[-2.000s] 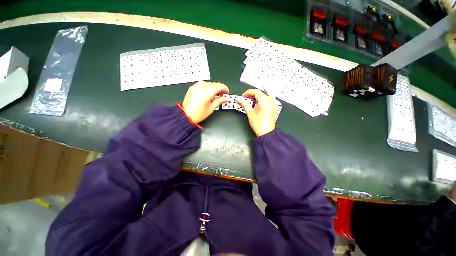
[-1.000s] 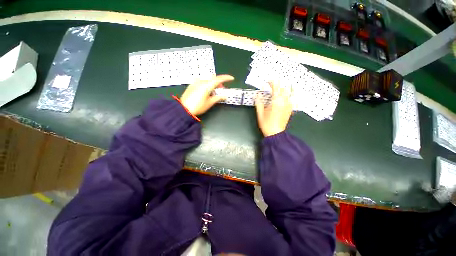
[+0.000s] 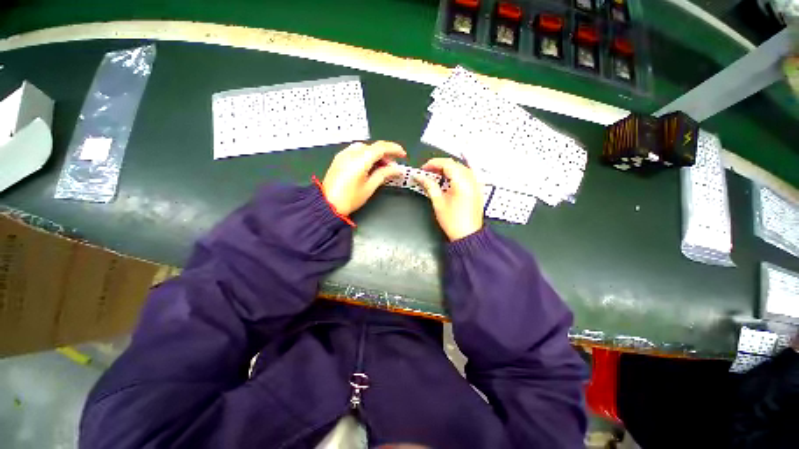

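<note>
A small white keypad sheet piece (image 3: 410,180) with dark marks is held between my two hands, low over the green bench. My left hand (image 3: 355,178) grips its left end and my right hand (image 3: 457,195) grips its right end. The fingers partly cover the piece. Fanned white sticker sheets (image 3: 504,131) lie just behind and right of my right hand, with a cut sheet piece (image 3: 511,205) at their front edge. Another flat sticker sheet (image 3: 291,117) lies behind my left hand.
A clear bag (image 3: 107,123) and white carton (image 3: 24,131) lie left. Stacked black boxes (image 3: 650,140) and bagged sheet packs (image 3: 706,206) are at right. A blister tray of phones (image 3: 543,44) is on the belt. A person's dark sleeve (image 3: 771,399) shows lower right.
The longer strip between my hands is now a shorter piece, and a cut piece lies beside my right hand. My hands are closer together. The phone tray has moved left along the belt.
</note>
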